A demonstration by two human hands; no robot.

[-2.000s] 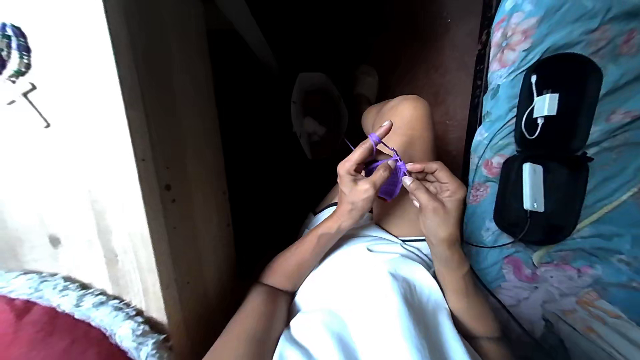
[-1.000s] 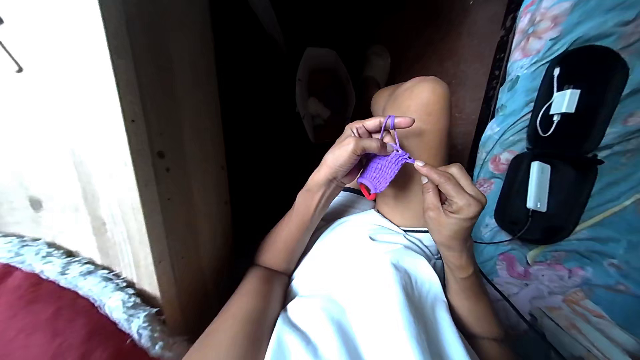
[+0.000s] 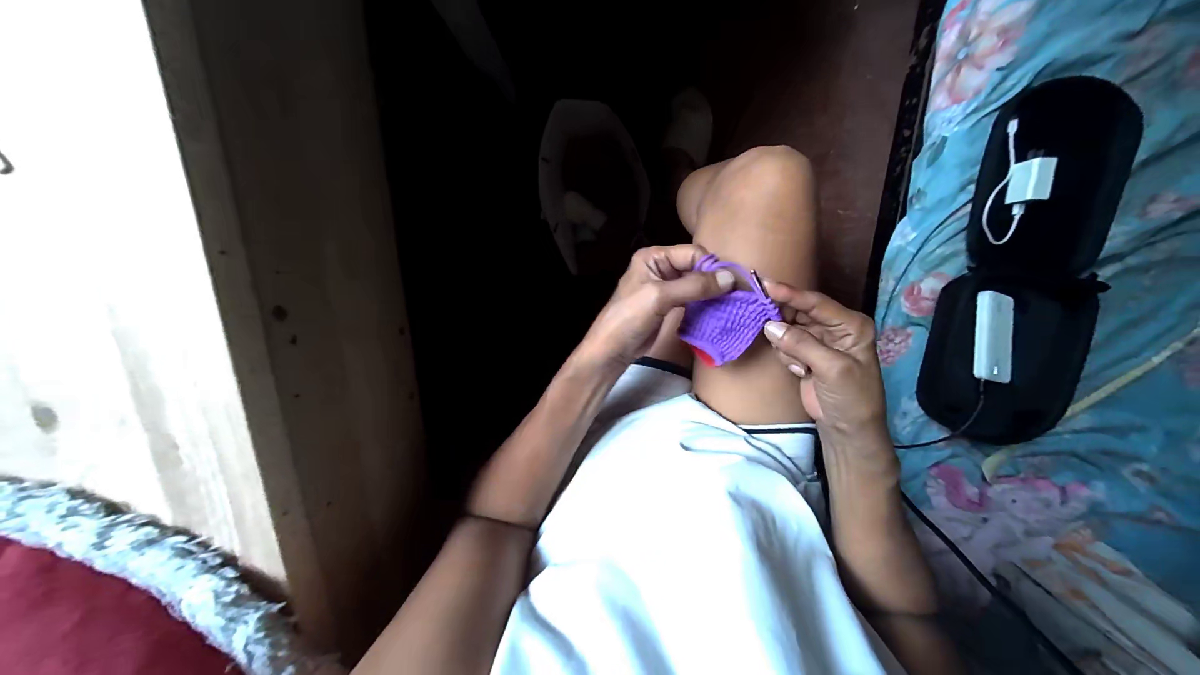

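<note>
A small piece of purple crochet work (image 3: 727,323) with a red patch at its lower edge is above my bare thigh. My left hand (image 3: 656,295) pinches its upper left side between thumb and fingers, with purple yarn looped about the index finger. At the right edge of the work, my right hand (image 3: 825,342) grips it with thumb and fingers. The dark tip of a crochet hook (image 3: 757,283) sticks up there through the stitches; the rest of the hook is mostly hidden by the fingers.
On the right, an open black case (image 3: 947,375) with a white charger (image 3: 1031,180) and a white power bank (image 3: 994,336) lies on floral bedding (image 3: 966,525). A black cable runs along my right arm. A wooden board (image 3: 84,281) and a red cushion (image 3: 75,609) are at left.
My left index finger, stretched out with a yarn loop a second ago, is now bent down by the work. My right hand has moved closer to the stitches.
</note>
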